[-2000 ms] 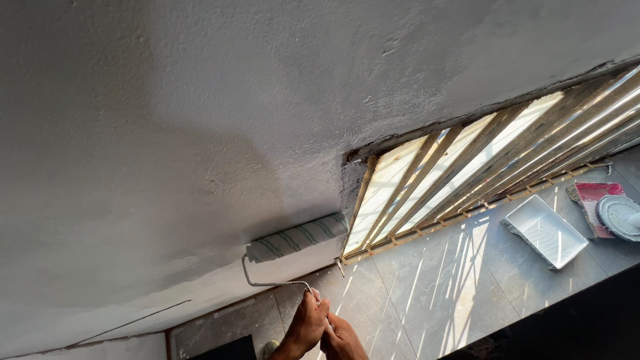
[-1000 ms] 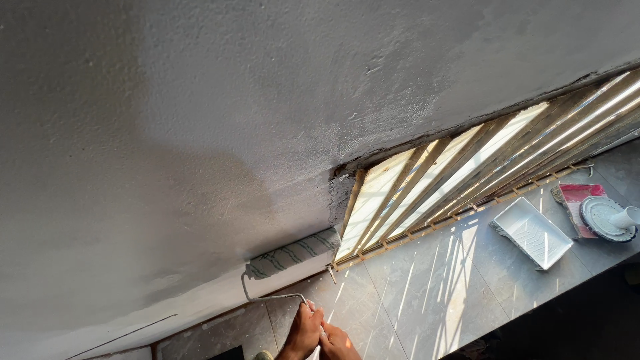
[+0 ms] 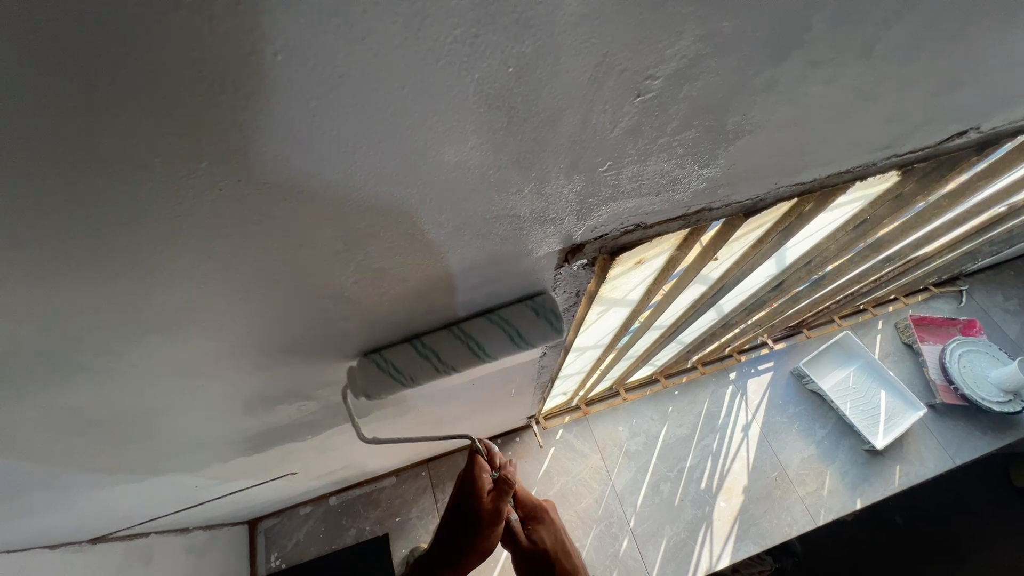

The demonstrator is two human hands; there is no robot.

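Note:
A paint roller (image 3: 460,346) with green-striped nap lies against the grey wall (image 3: 352,264), its right end close to the edge of the slatted opening. Its bent metal frame (image 3: 412,439) runs down to my two hands. My left hand (image 3: 476,512) is closed around the roller's handle near the wire. Just to the right and lower, my right hand (image 3: 538,532) grips the same handle, which is mostly hidden by the fingers. Darker, damp-looking patches show on the wall around the roller.
Wooden slats (image 3: 720,272) fill the opening at the right. On the tiled floor (image 3: 664,480) lie a white paint tray (image 3: 864,390) and a red tray (image 3: 944,328), with a paint-smeared round lid (image 3: 980,374) over the red one. A dark rectangle (image 3: 336,560) is at the bottom left.
The roller has moved up the wall from its place one second ago, with both hands still on its handle. The trays stay where they were on the floor.

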